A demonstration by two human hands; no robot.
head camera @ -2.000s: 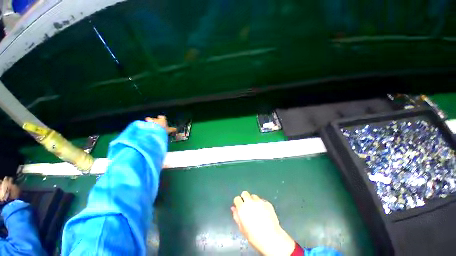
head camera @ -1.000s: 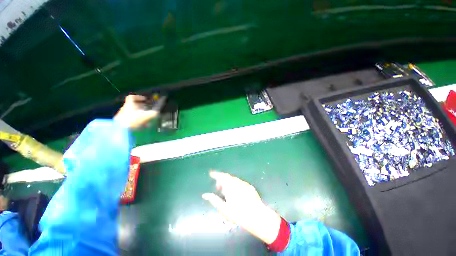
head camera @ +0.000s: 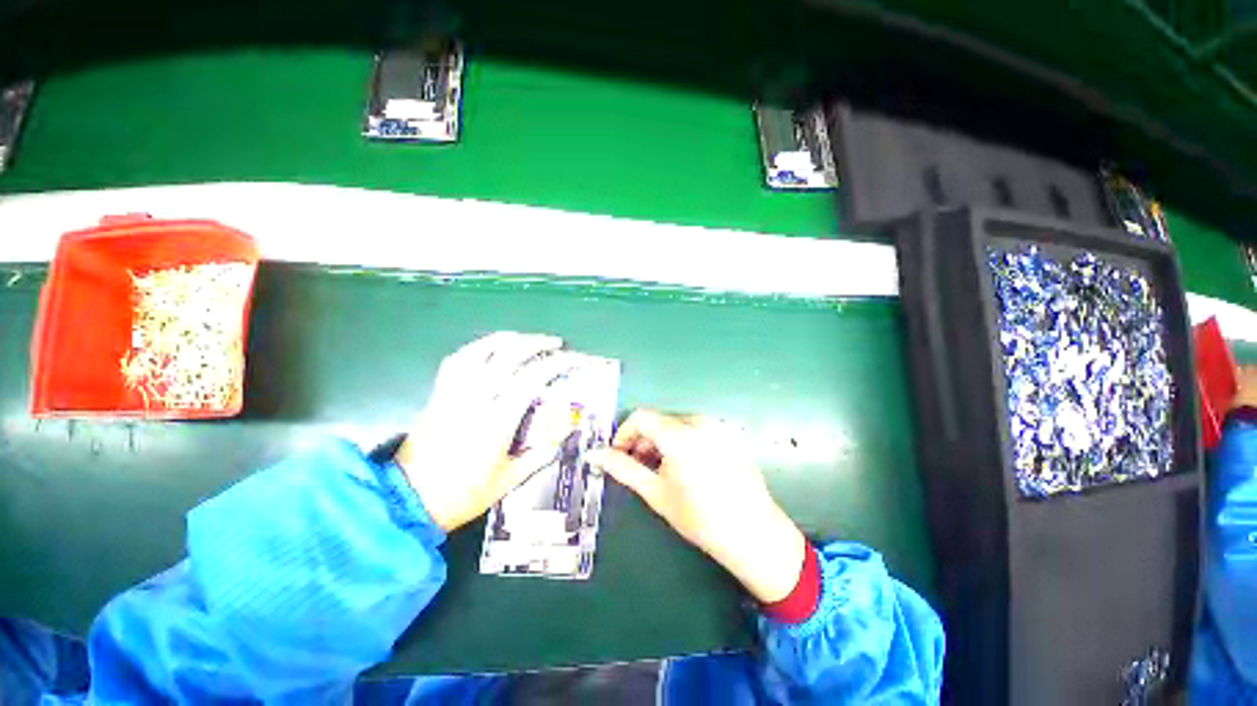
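Note:
A phone mid-frame assembly [head camera: 549, 513] lies on the dark green bench mat, its long side pointing away from me. My left hand [head camera: 494, 421] covers its upper left part, with fingers over the far end and the thumb on the phone body, holding it. My right hand [head camera: 696, 483] is at the phone's right edge, thumb and fingertips close together near the upper part. Whether anything is pinched between them is too small to tell. A small orange spot shows on the phone between the hands.
A red parts bin [head camera: 83, 331] with small beige pieces stands at left. A black parts tray [head camera: 1103, 579] heaped with shiny pieces is at right. Phones [head camera: 414, 99] and a black carrier tray [head camera: 951, 173] lie on the conveyor belt [head camera: 607, 131]. A neighbouring worker's sleeve [head camera: 1231, 552] is at far right.
My left hand has come back from the belt to the mat, and a phone now lies under it. My right hand has closed in to the phone's edge. The view has tilted down.

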